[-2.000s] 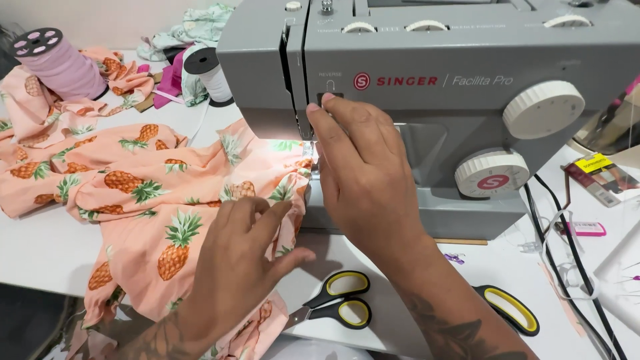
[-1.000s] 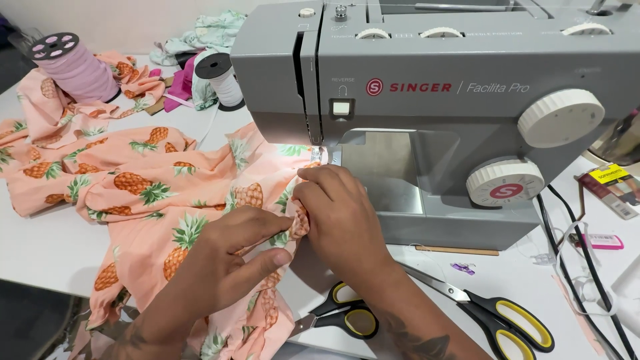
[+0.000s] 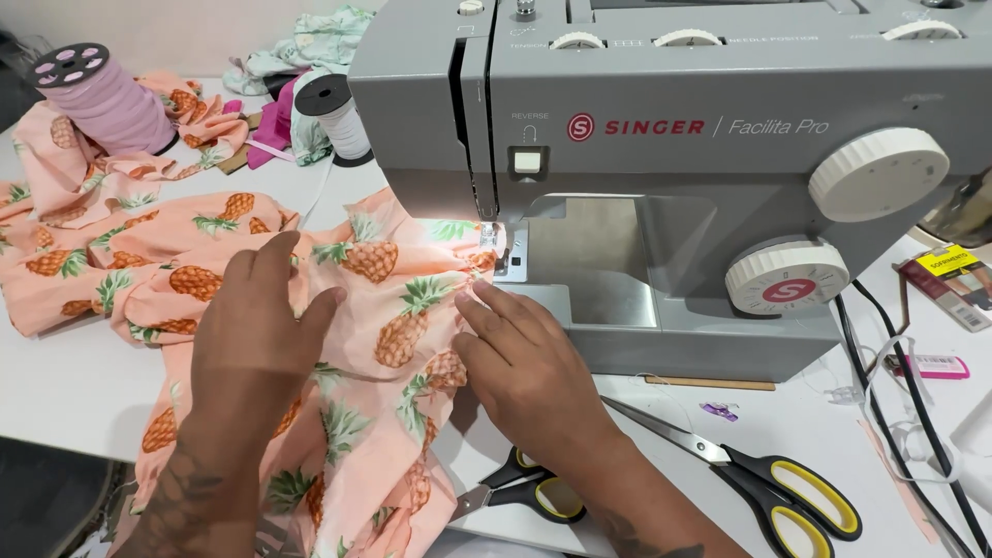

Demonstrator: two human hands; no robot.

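Peach fabric with a pineapple print (image 3: 364, 325) runs under the lit presser foot (image 3: 489, 234) of a grey Singer sewing machine (image 3: 666, 170). My left hand (image 3: 260, 325) rests over the fabric left of the foot, its thumb and fingers apart. On the fabric's right edge, just in front of the foot, lies my right hand (image 3: 519, 356), fingertips at the gathered edge; whether they pinch it is unclear. The reverse button (image 3: 528, 163) is in view above.
Large scissors (image 3: 721, 457) lie right of my right forearm, smaller scissors (image 3: 496, 492) partly beneath it. Behind the fabric stand a lilac spool (image 3: 108, 101) and a white spool (image 3: 341, 124). Black cables (image 3: 891, 333) and a small purple clip (image 3: 719, 411) are on the right.
My right hand has come down from near the reverse button to the fabric's edge. My left hand, at that edge a second ago, has moved left and spread its fingers.
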